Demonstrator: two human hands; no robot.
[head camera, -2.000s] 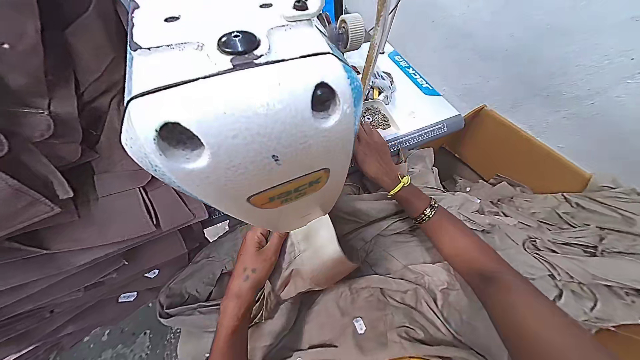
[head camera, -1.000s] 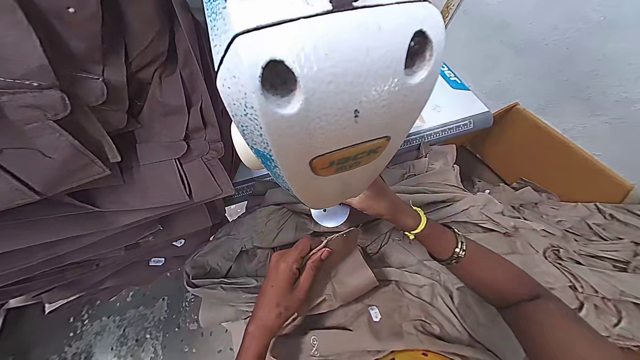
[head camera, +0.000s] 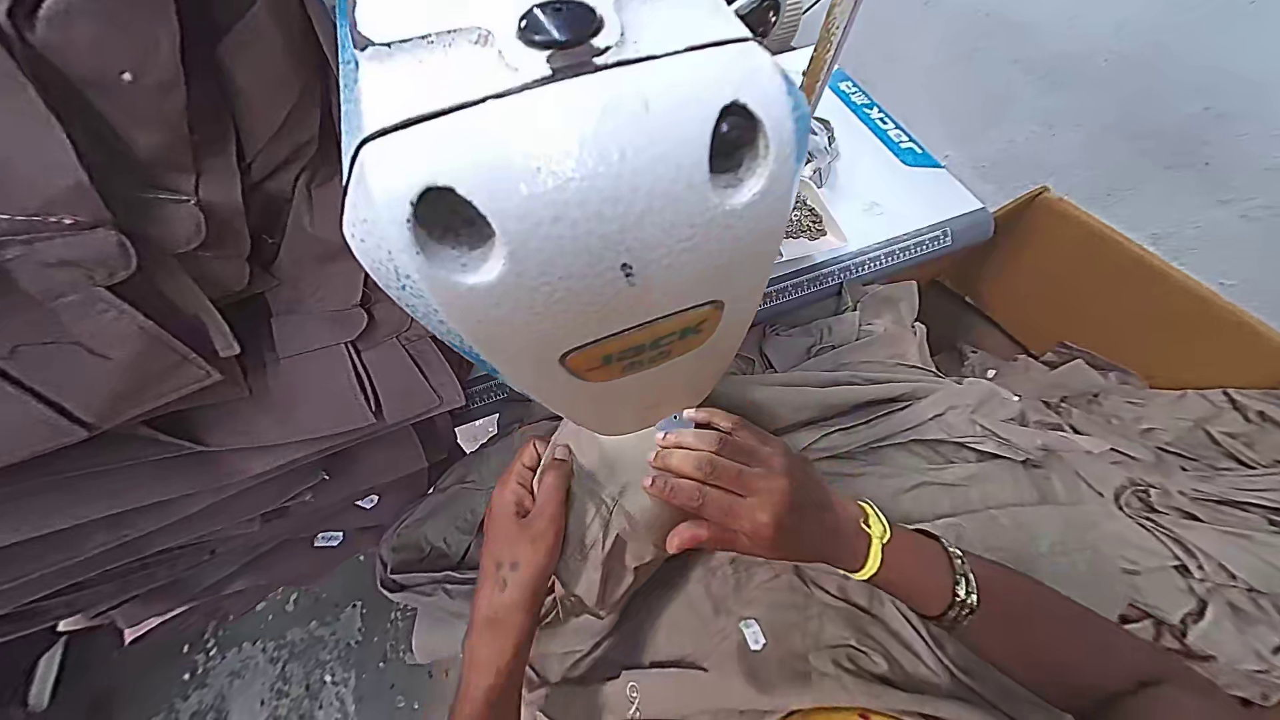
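Observation:
A white Jack industrial sewing machine head (head camera: 590, 230) fills the upper middle and hides its needle area. Just below it, my left hand (head camera: 530, 490) pinches the left edge of a khaki fabric piece (head camera: 610, 500) between thumb and fingers. My right hand (head camera: 745, 490) lies at the right side of the same piece, fingers slightly spread and pointing left; whether it grips the fabric is unclear. By its fingertips, under the machine head, shows a small grey metal part (head camera: 675, 422). Khaki garments (head camera: 900, 440) spread around and below both hands.
Dark brown cut garments (head camera: 130, 280) are stacked at the left. Behind the machine head, a white machine bed (head camera: 890, 190) with a ruler edge carries a tray of small metal pieces (head camera: 805, 220). An open cardboard box (head camera: 1110, 290) stands at the right. Small paper tags (head camera: 753, 634) lie on the fabric.
My right hand, partly behind the machine head in both earlier frames, has come out in front of it onto the fabric. My left hand still holds the fabric. The view has shifted.

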